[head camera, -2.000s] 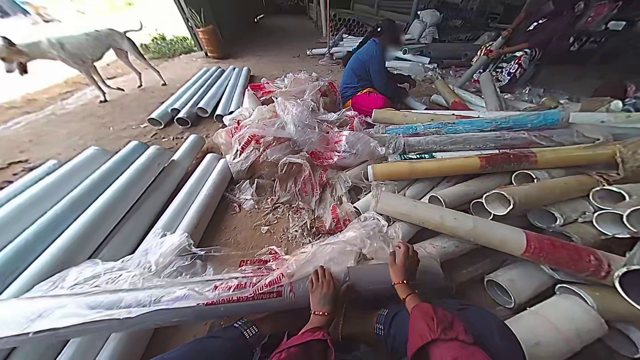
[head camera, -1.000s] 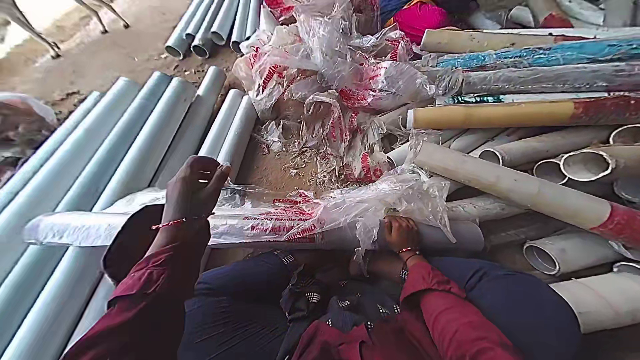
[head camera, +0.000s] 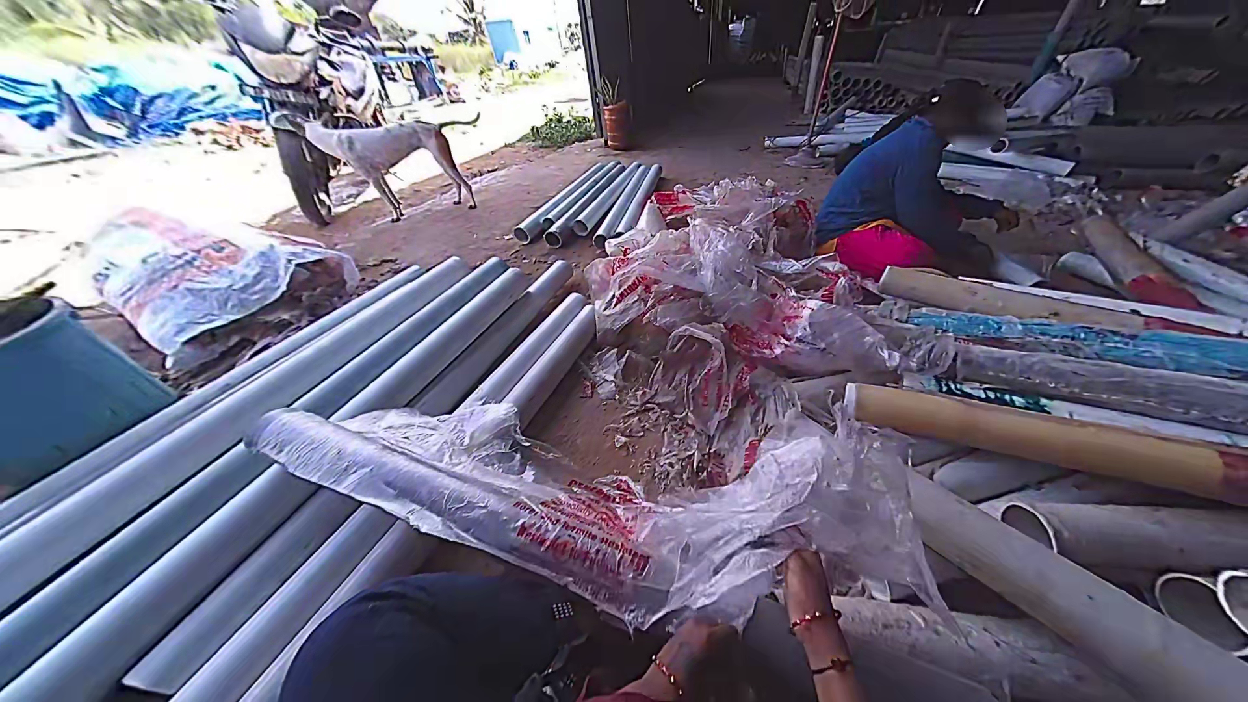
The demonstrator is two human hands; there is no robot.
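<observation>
A grey plastic pipe (head camera: 361,487) lies across in front of my lap, its left end over the row of pipes. Clear plastic wrap with red print (head camera: 585,526) covers much of it and bunches up towards the right. My left hand (head camera: 697,653) is low at the near edge of the wrap, over the pipe; its fingers are hidden. Just right of it, my right hand (head camera: 804,575) reaches up into the bunched wrap, its fingertips covered by the film. Both wrists bear thin bracelets. What the fingers hold is not plain.
Long grey pipes (head camera: 224,458) lie side by side at the left. A heap of crumpled plastic wrap (head camera: 721,283) is ahead. Mixed pipes (head camera: 1033,439) pile up at the right. A person (head camera: 897,195) sits beyond the heap. A dog (head camera: 390,151) stands near a motorcycle (head camera: 302,117).
My left hand, raised at the left a second ago, is now low and close to my right hand. The wrap stands bunched higher around my right hand. The view has tilted up.
</observation>
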